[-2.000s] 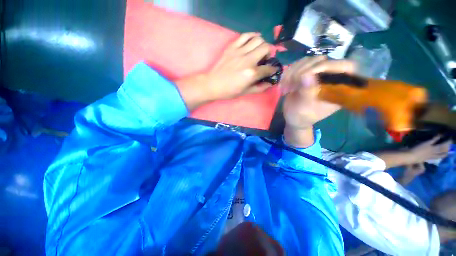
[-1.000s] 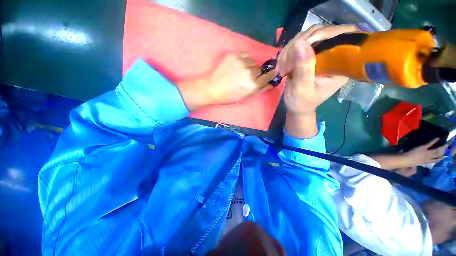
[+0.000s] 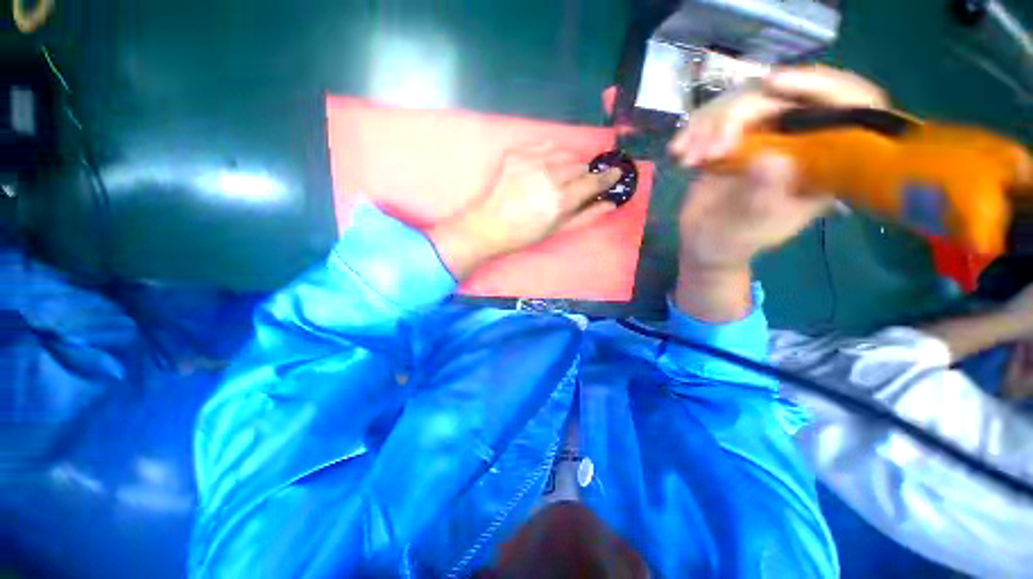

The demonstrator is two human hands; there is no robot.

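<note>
My left hand (image 3: 515, 204) lies over the salmon-red mat (image 3: 391, 147), its fingertips on a small round glossy black housing (image 3: 615, 179) near the mat's right edge. My right hand (image 3: 748, 170) grips the orange electric screwdriver (image 3: 861, 170), held roughly level to the right of the housing and apart from it. The screwdriver and right hand are blurred, and the bit tip cannot be made out. No screw can be seen.
The screw feeder (image 3: 753, 28) stands behind my right hand. A red bin (image 3: 961, 262) is at the right, partly behind the screwdriver. A neighbour's white sleeve (image 3: 872, 373) is close on the right. A yellow ring (image 3: 32, 14) lies far left.
The screwdriver and my right hand have moved right, away from the housing, towards the feeder's front. My left hand stays at the housing. The view has shifted, showing more bench on the left.
</note>
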